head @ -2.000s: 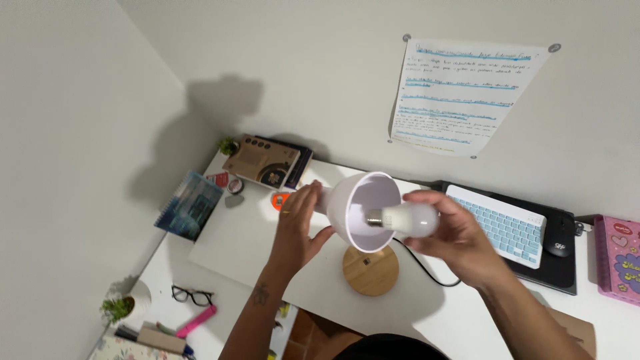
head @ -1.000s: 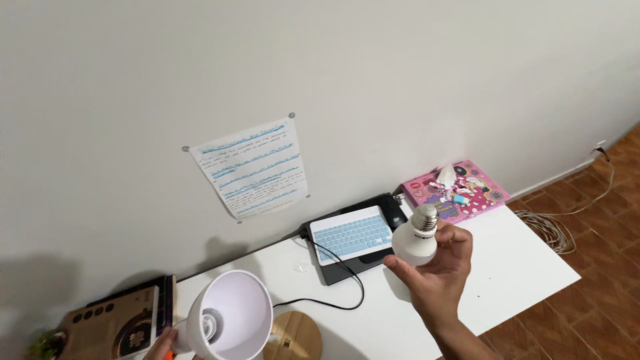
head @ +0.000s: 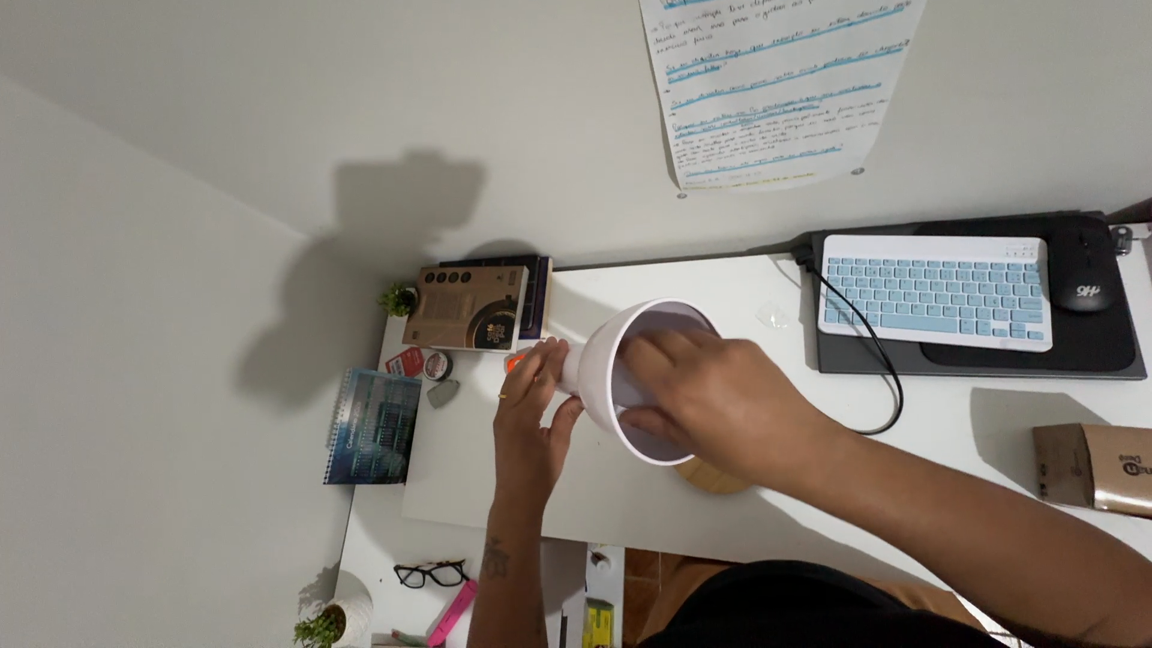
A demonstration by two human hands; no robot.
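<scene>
My left hand (head: pixel 533 409) grips the narrow neck of a white lamp shade (head: pixel 598 373), which is tilted with its wide mouth toward the right. The fingers of my right hand (head: pixel 697 387) reach inside the shade and hide what they touch there. No part of the light bulb shows now. Below the shade, a round wooden base (head: pixel 715 477) on the white desk is partly covered by the shade and my right hand.
On the white desk (head: pixel 504 468) are boxes (head: pixel 468 306), a spiral calendar (head: pixel 373 427), a keyboard (head: pixel 936 292), a black mouse (head: pixel 1083 270), a black cable (head: pixel 886 351) and a cardboard box (head: pixel 1093 463). Eyeglasses (head: pixel 430 574) and a potted plant (head: pixel 346 621) are at lower left.
My right hand, which held the bulb up apart from the shade one second ago, is now inside the shade's mouth. The view has swung back left.
</scene>
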